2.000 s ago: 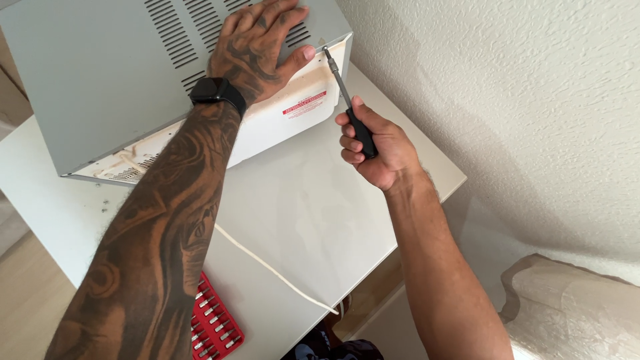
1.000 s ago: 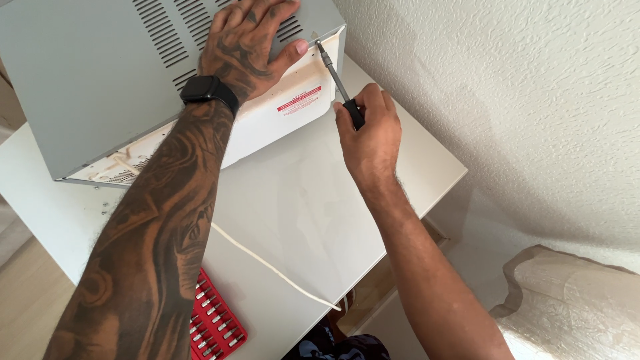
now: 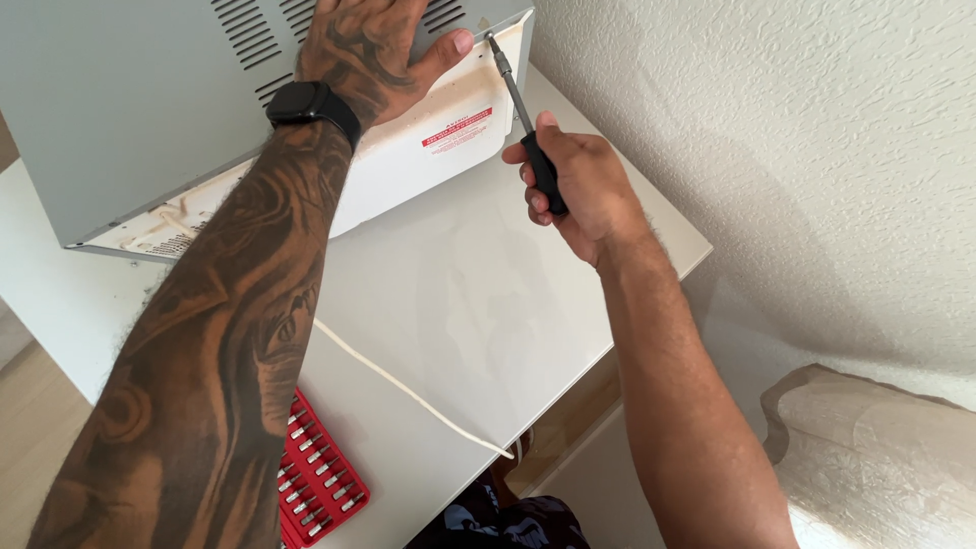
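Note:
My right hand grips the black handle of a bit screwdriver. Its tip meets a screw at the top edge of the appliance's white back panel, near the corner. My left hand lies flat with fingers spread on the grey vented metal casing, which looks like a microwave oven's; its fingertips are cut off by the frame's top. A black smartwatch is on the left wrist. The panel has brownish stains and a red-and-white label bearing writing.
The appliance stands on a white tabletop. A red case of screwdriver bits lies partly behind my left forearm. A cream power cord runs to the table's edge. Small screws lie at the left. A textured wall rises at the right.
My right hand has shifted its grip on the screwdriver; the fingers are now wrapped along the handle. The screwdriver's tip stays at the same corner, and my left hand stays on the casing.

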